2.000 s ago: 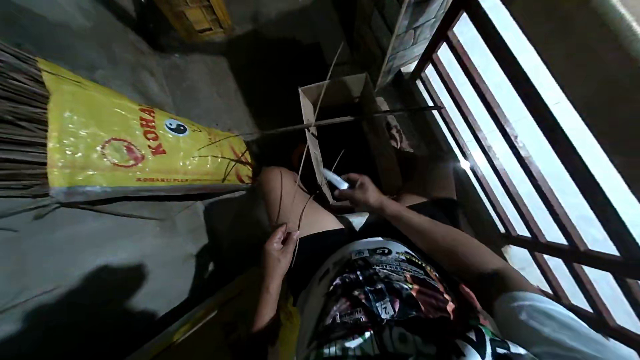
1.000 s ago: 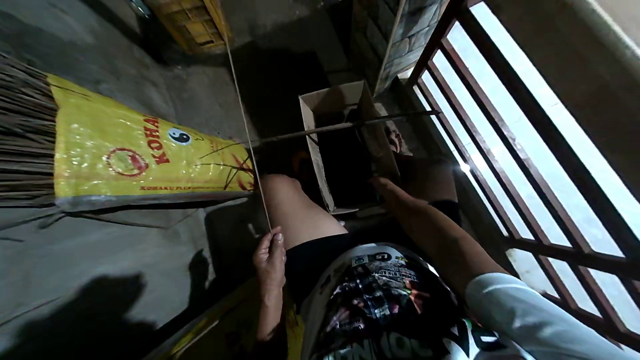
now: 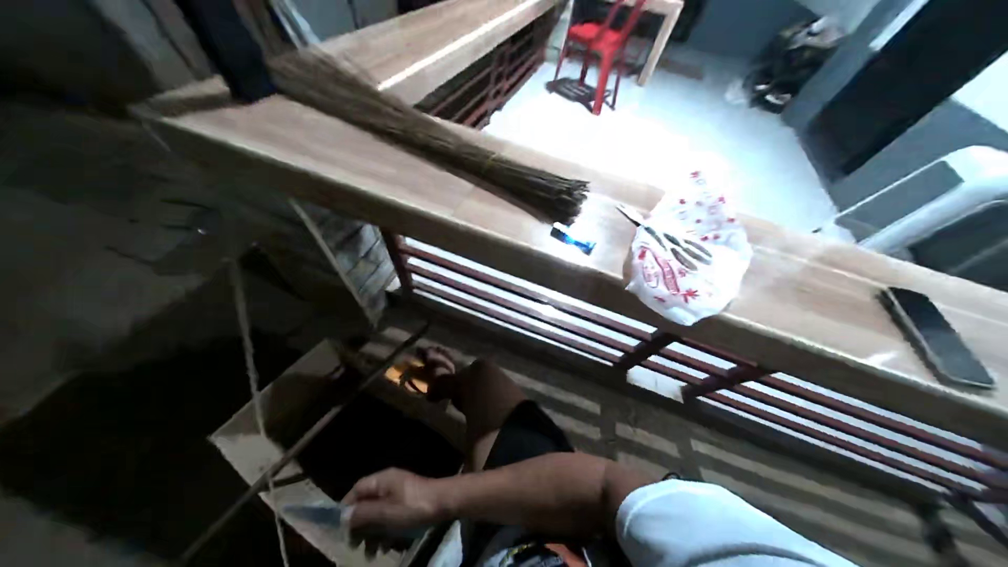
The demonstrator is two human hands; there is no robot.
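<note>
My right hand is closed around what looks like a knife, its blurred blade pointing left over the rim of an open cardboard box. A long thin strip runs down past the blade; whether they touch cannot be told. Across the box lies a dark stick. My left hand is out of view. On the wooden ledge rests a bundle of thin sticks, with a small blue object near its cut end. Scissors lie on a white plastic bag with red print.
The ledge crosses the view above a red-brown metal railing. A black phone lies on it at the right. Beyond stand a red plastic chair and a wooden table leg. My bare foot is beyond the box.
The view has swung far to the right and up, onto the ledge. My left hand, holding a thin strip before, has left the view. My right hand was lower in the box a second ago.
</note>
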